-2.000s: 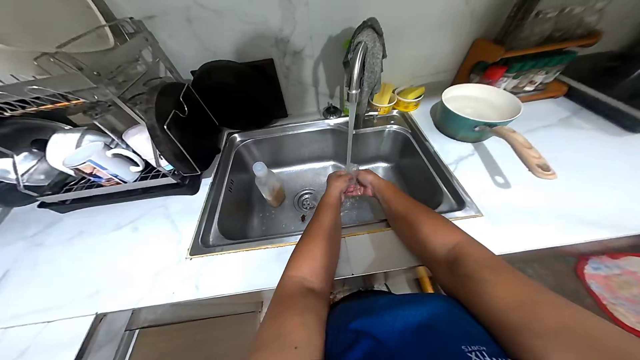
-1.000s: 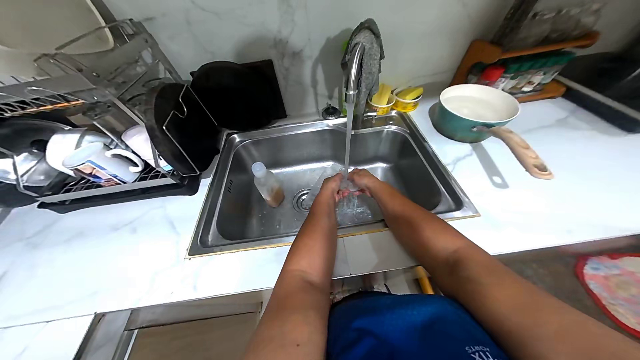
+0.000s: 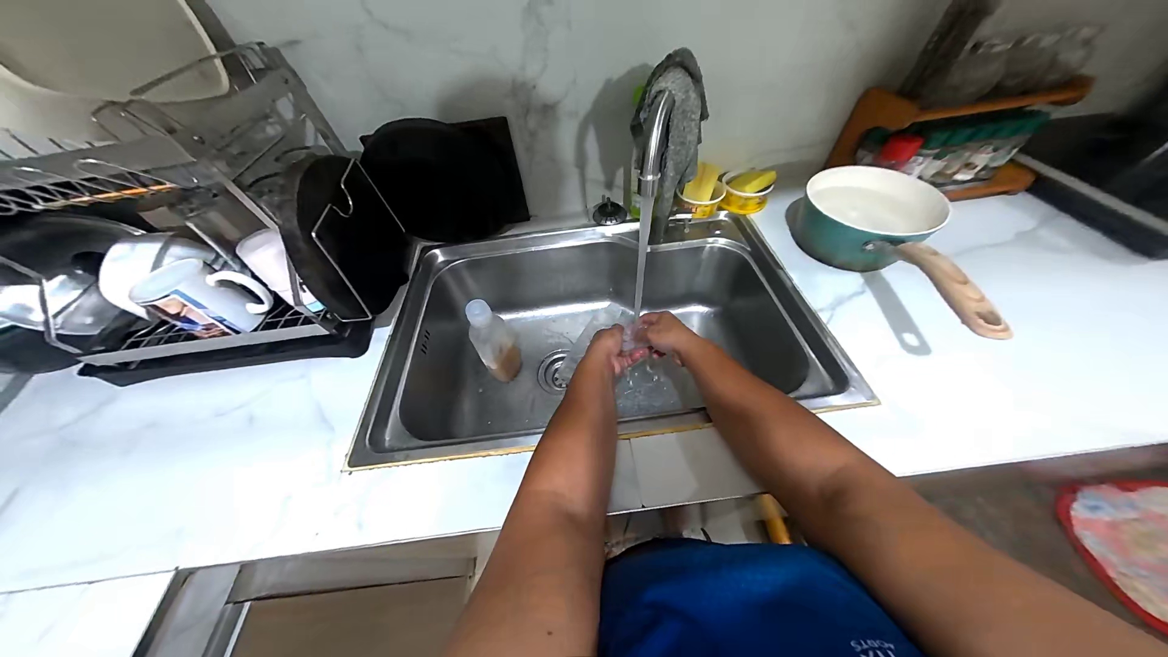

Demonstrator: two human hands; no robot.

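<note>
Water runs from the curved metal faucet (image 3: 654,137) onto my two hands, which are close together over the stainless steel sink (image 3: 438,365). My left hand (image 3: 606,351) is on the left of the stream and my right hand (image 3: 664,334) on the right, fingers bent toward each other. Something clear shows between them, but whether it is only water or a small transparent object cannot be told. A translucent plastic bottle (image 3: 494,340) with brownish liquid leans in the basin, left of the drain (image 3: 554,371). A grey cloth (image 3: 684,114) drapes over the faucet.
Left of the sink stands a dish rack (image 3: 228,342) with mugs and pans. Behind the basin are a black pan (image 3: 429,178) and two yellow tubs (image 3: 701,196) holding sponges. A green saucepan (image 3: 844,233) with a wooden handle and a wooden spice rack (image 3: 985,182) are at the right.
My hands stay together under the running water, with small shifts of the fingers and wrists. The bottle, the saucepan and the rack have not moved.
</note>
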